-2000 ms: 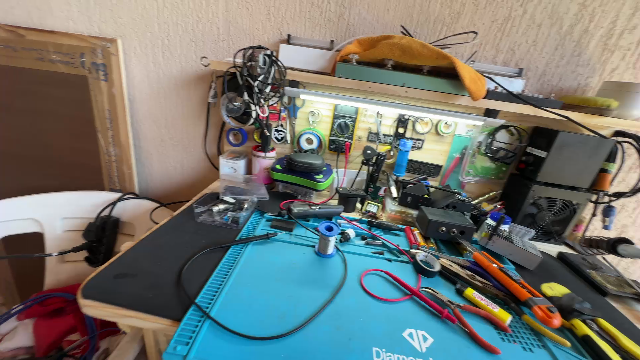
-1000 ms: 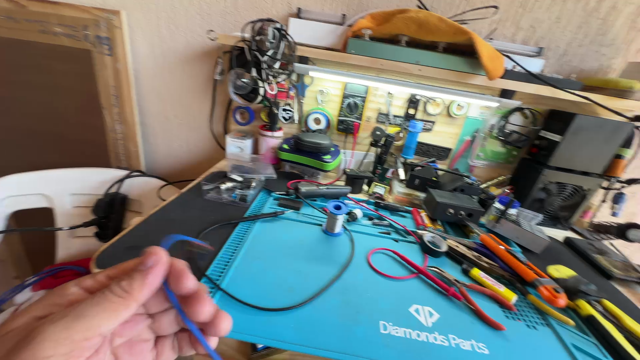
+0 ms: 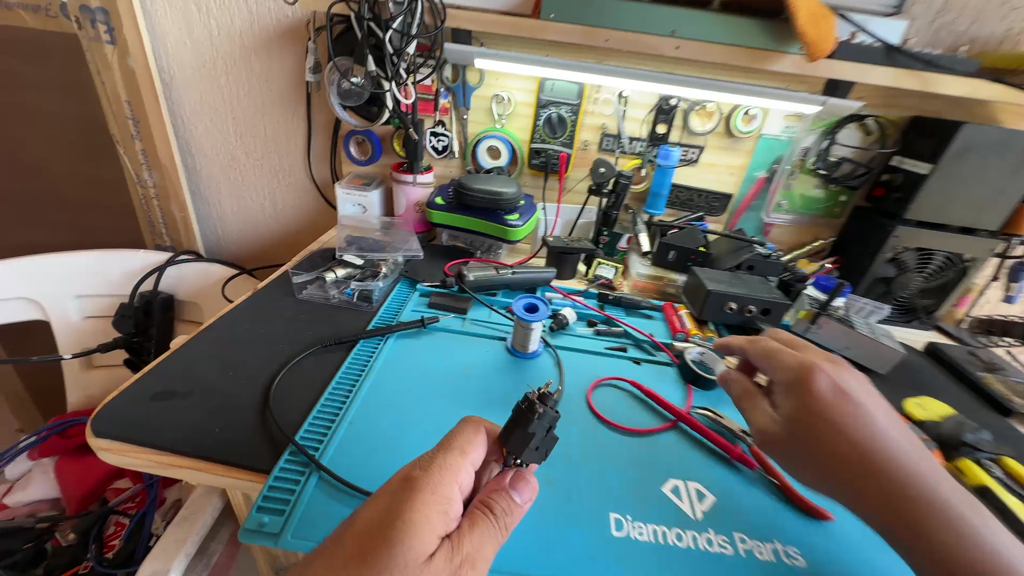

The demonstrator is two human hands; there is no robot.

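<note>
My left hand (image 3: 448,496) pinches a small black electrical connector (image 3: 531,424) with metal pins, above the blue silicone work mat (image 3: 448,400). My right hand (image 3: 800,392) reaches over the mat's right side, its fingertips beside a roll of black tape (image 3: 701,366); whether they touch it or hold anything is unclear. A blue spool of solder wire (image 3: 527,326) stands behind the connector. The red probe (image 3: 680,420) and red-handled pliers (image 3: 788,480) lie left of and below the right hand. A black probe (image 3: 384,330) rests across the mat's left edge.
A clear plastic box of parts (image 3: 348,276) sits at the back left. Behind the mat are a grey metal box (image 3: 736,296) and a pegboard with a multimeter (image 3: 555,124). Yellow-handled cutters (image 3: 972,448) lie at the right. A white chair (image 3: 72,296) stands left of the table.
The left hand held a blue wire at the left a second ago; it now holds the black connector over the mat. The right hand has come into view.
</note>
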